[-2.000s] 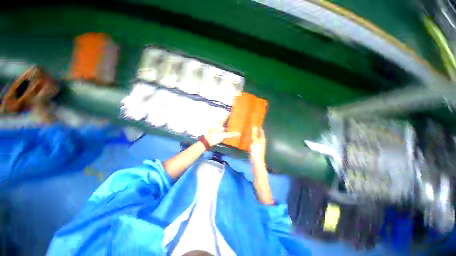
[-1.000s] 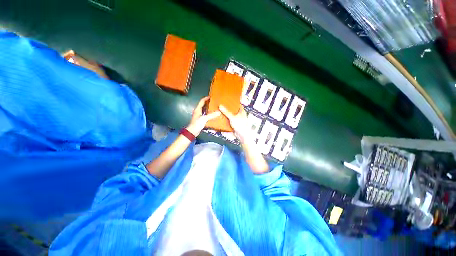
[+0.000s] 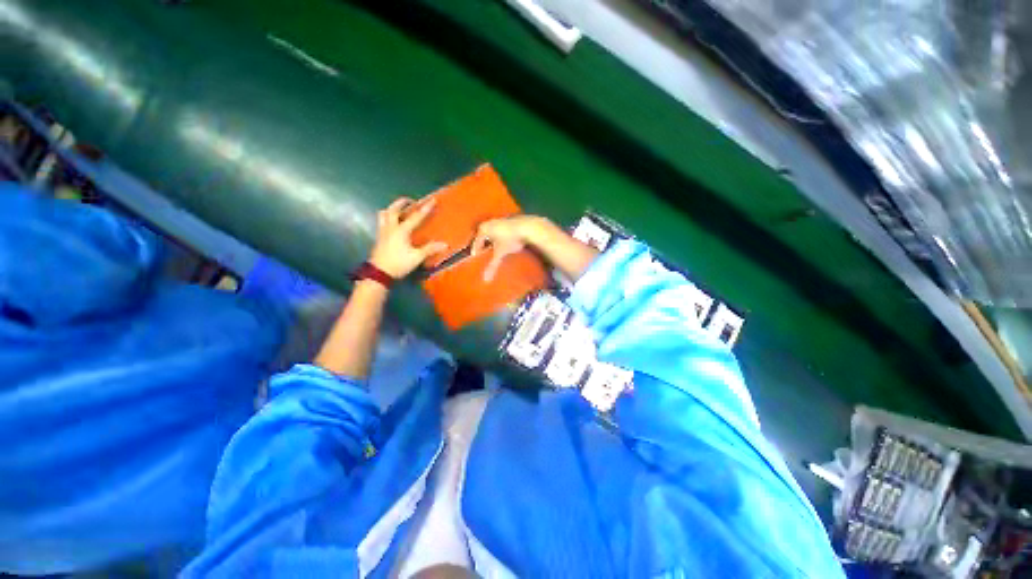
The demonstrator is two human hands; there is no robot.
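Observation:
Two orange blocks lie close together on the green bench. My left hand (image 3: 398, 240), with a dark red wristband, is on the left end of the upper orange block (image 3: 473, 207). My right hand (image 3: 498, 241) reaches across, its fingers at the narrow dark gap between the blocks and over the lower orange block (image 3: 481, 294). White flat parts (image 3: 568, 351) in black edges lie to the right, beside the lower block. My right sleeve hides many of them. I cannot tell how firmly either hand grips.
A neighbouring worker's blue smock (image 3: 102, 385) fills the left side. The green bench (image 3: 283, 170) runs diagonally below a raised shelf edge (image 3: 724, 130). Shiny clear plastic (image 3: 905, 124) lies on the shelf. A tray of small parts (image 3: 900, 492) is at the lower right.
The held orange block has moved left, away from over the white parts, and now lies against the other orange block. My hands have spread apart across the two. The view has shifted.

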